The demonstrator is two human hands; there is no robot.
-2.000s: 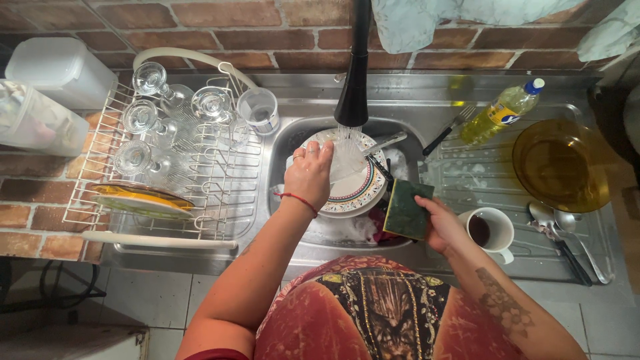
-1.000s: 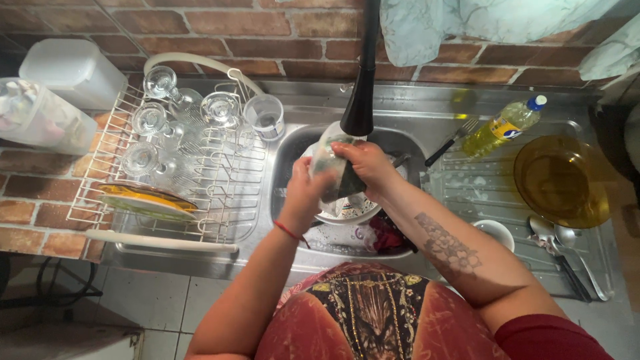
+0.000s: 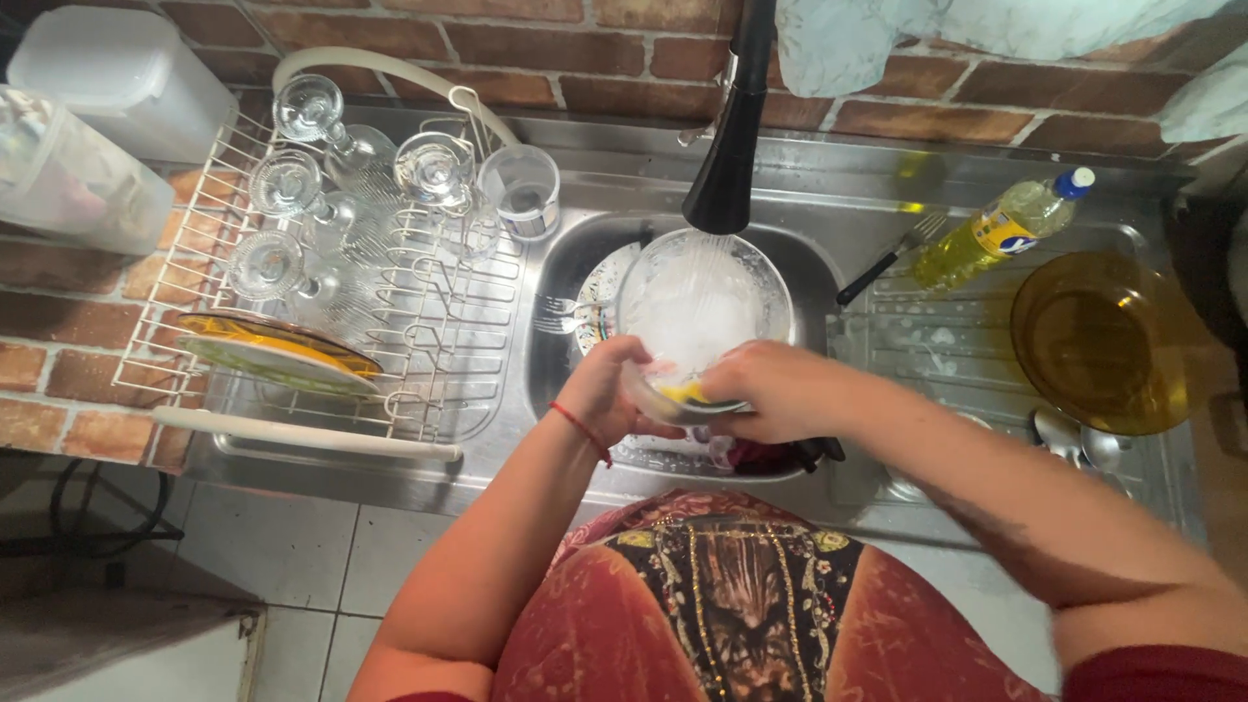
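Over the sink basin (image 3: 551, 390), my left hand (image 3: 619, 390) grips the near left rim of a clear bowl (image 3: 707, 292), which is tilted under the black faucet (image 3: 726, 146). Water runs from the faucet into the bowl. My right hand (image 3: 770, 390) is at the bowl's near rim and holds a yellow and green sponge (image 3: 682, 392) against it. Below the bowl, a patterned plate (image 3: 604, 283) and several forks (image 3: 561, 315) show in the basin. The bowl and my hands hide most of what lies under them.
At left, a wire dish rack (image 3: 409, 341) holds several stemmed glasses (image 3: 268, 265), plates (image 3: 283, 356) and a plastic cup (image 3: 522, 190). At right are a black-handled fork (image 3: 887, 258), a bottle of yellow liquid (image 3: 1004, 229), an amber bowl (image 3: 1092, 341), spoons (image 3: 1058, 429) and, partly hidden, a mug.
Two seconds ago my right hand held the sponge off to the right; it is now at the bowl. The bowl has come to lie tilted under the faucet, in my left hand.
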